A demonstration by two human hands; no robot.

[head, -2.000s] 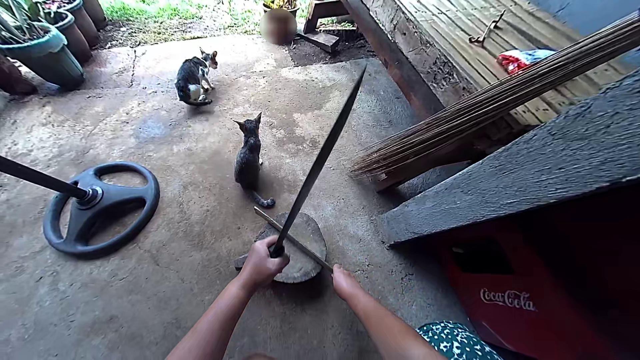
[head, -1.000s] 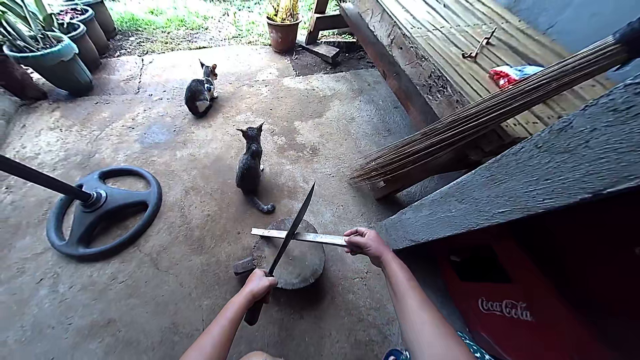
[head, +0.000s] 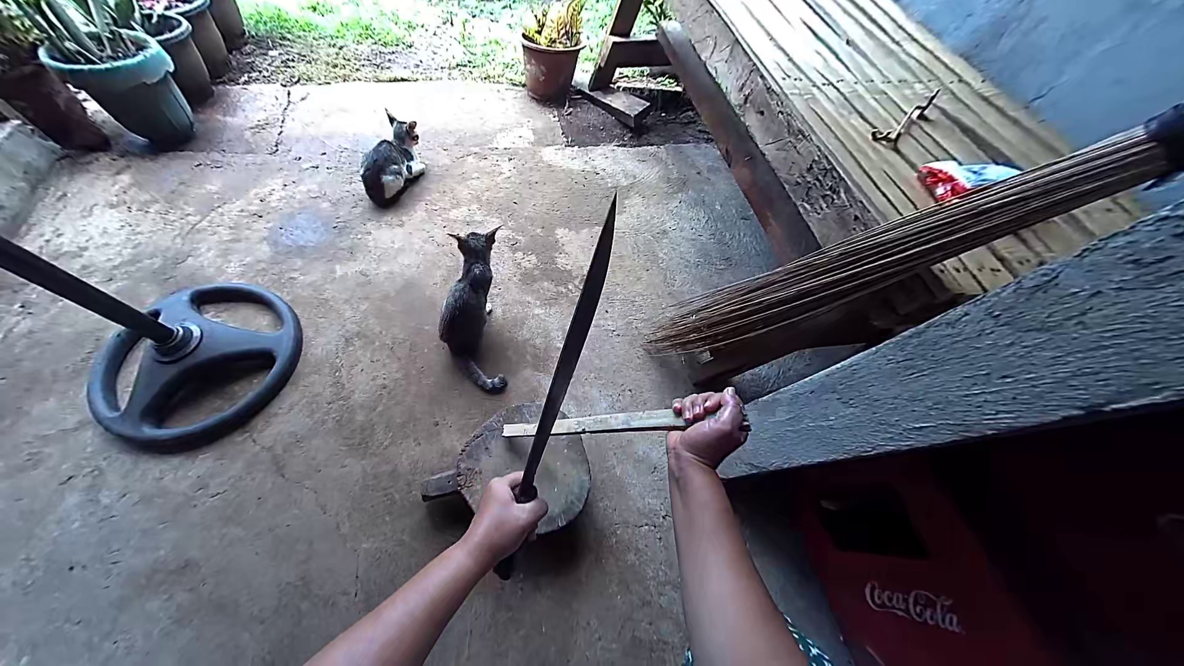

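My left hand (head: 506,518) is closed round the dark handle of a machete (head: 579,319), whose long blade points up and away from me. My right hand (head: 710,427) grips the right end of a flat, pale wooden or bamboo strip (head: 620,423). The strip lies roughly level, crossing the lower blade, with its free end above a round wooden chopping block (head: 564,476). Whether blade and strip touch, I cannot tell. The block rests on the concrete floor, a short wooden piece (head: 440,486) jutting from its left side.
A dark cat (head: 467,310) sits just beyond the block, another cat (head: 390,166) farther off. At left is a steering-wheel-shaped base (head: 194,365) with a pole. A stick broom (head: 888,254), a slatted bench (head: 832,83), a rough ledge (head: 971,356) and a red cooler (head: 888,555) flank the right.
The strip has gone from slanting over the block two seconds ago to nearly level. Since one second ago, the machete has risen, its tip now higher above the strip.
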